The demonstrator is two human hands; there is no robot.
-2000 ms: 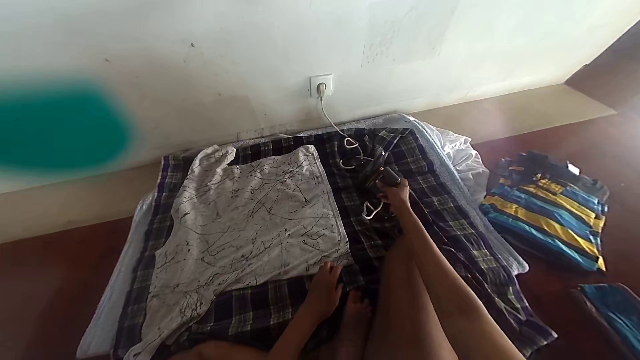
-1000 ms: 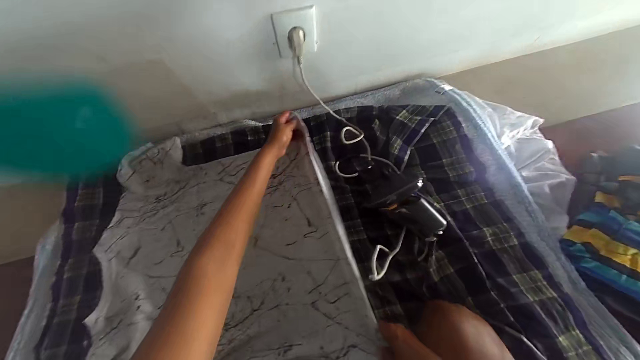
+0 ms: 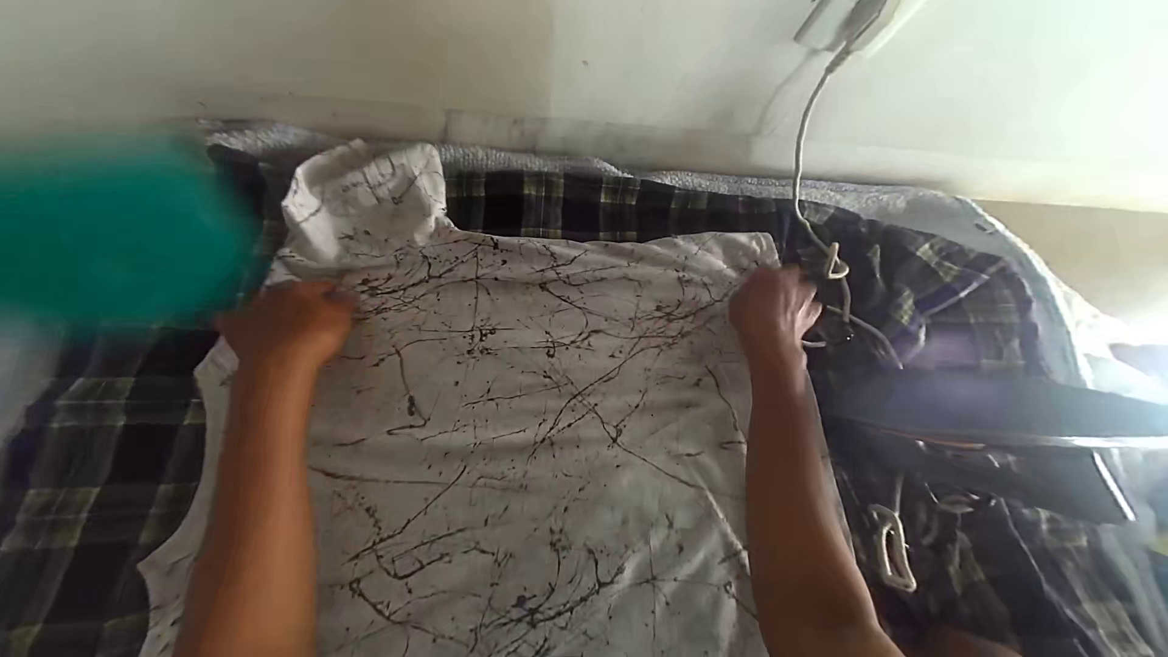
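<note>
A white garment with dark streaky lines (image 3: 547,392) lies spread over a dark plaid cloth (image 3: 82,456). My left hand (image 3: 290,321) is on its upper left part, just below a bunched white fold; motion blur hides whether the fingers grip it. At the garment's upper right edge is my right hand (image 3: 774,306), blurred, with its fingers at the fabric; whether they pinch it is unclear. To the right of my right forearm a dark clothes iron (image 3: 995,429) rests on the plaid cloth, partly blurred by glare. Its pale cord (image 3: 801,155) runs up to the wall.
Behind the cloth stands a pale wall (image 3: 365,55) with a socket and plug (image 3: 844,23) at the upper right. A light padded layer (image 3: 912,196) shows under the plaid cloth. A blurred green shape (image 3: 109,228) covers part of the left side.
My right hand has left the iron, which it held two seconds ago. Both hands are now at the garment's upper part, on opposite sides. The view has come much closer.
</note>
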